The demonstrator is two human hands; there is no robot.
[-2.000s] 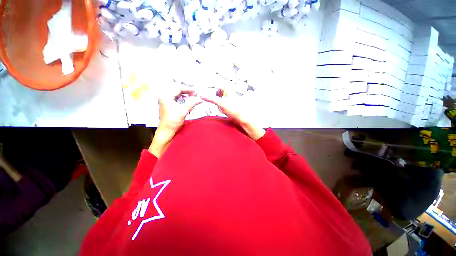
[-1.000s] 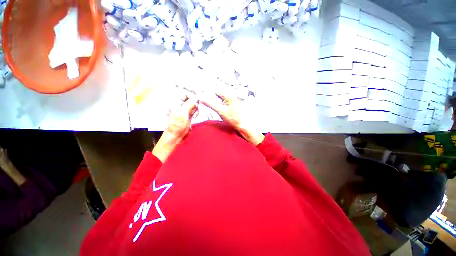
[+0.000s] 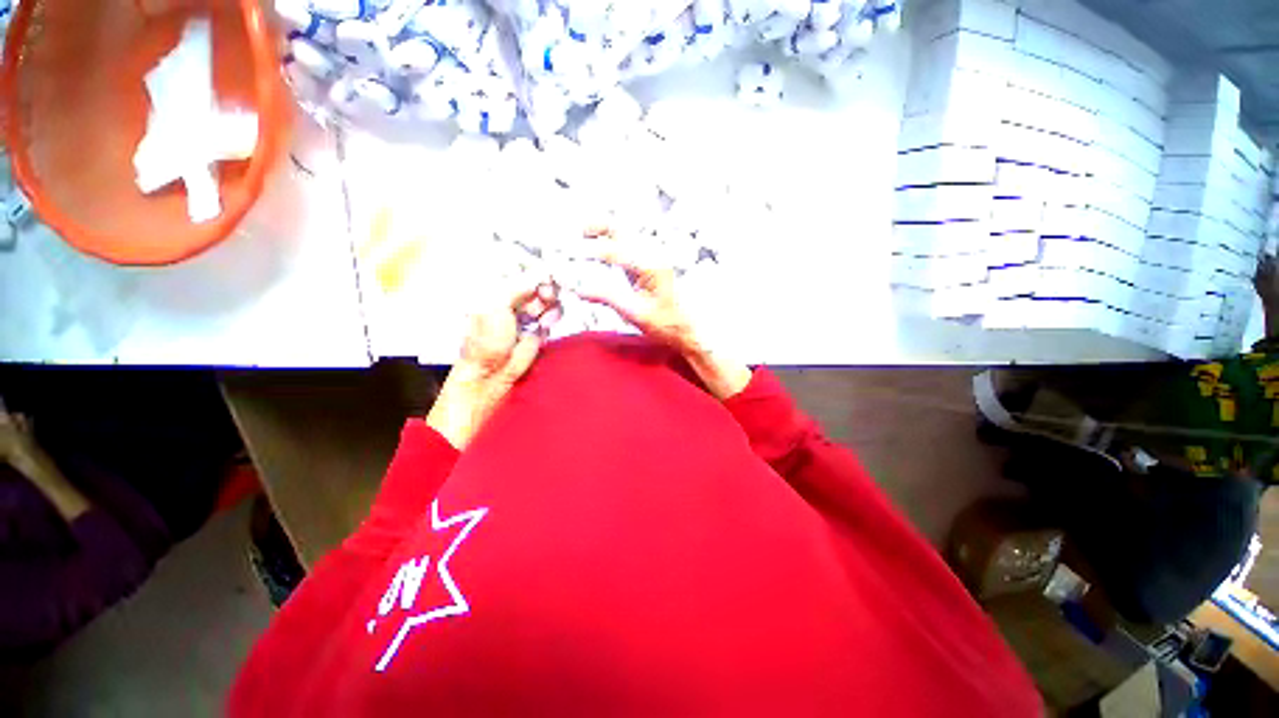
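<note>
My left hand is at the table's front edge, its fingers curled around a small dark-and-white piece, blurred by glare. My right hand is just to the right, thumb and fingers spread towards the left hand; whether a tiny piece is at its fingertips cannot be told. Loose white pieces with dark spots lie just beyond the fingers, washed out by glare. A large pile of white pieces with blue marks lies along the far side of the white table.
An orange basket with a white scrap inside stands at the left. Stacked white boxes stand at the right. A yellow mark is on the table. Parts of other people show at the lower left and right edge.
My hands were close together and have moved slightly apart. The dark-and-white piece now shows more clearly in my left fingers. The right fingers have opened.
</note>
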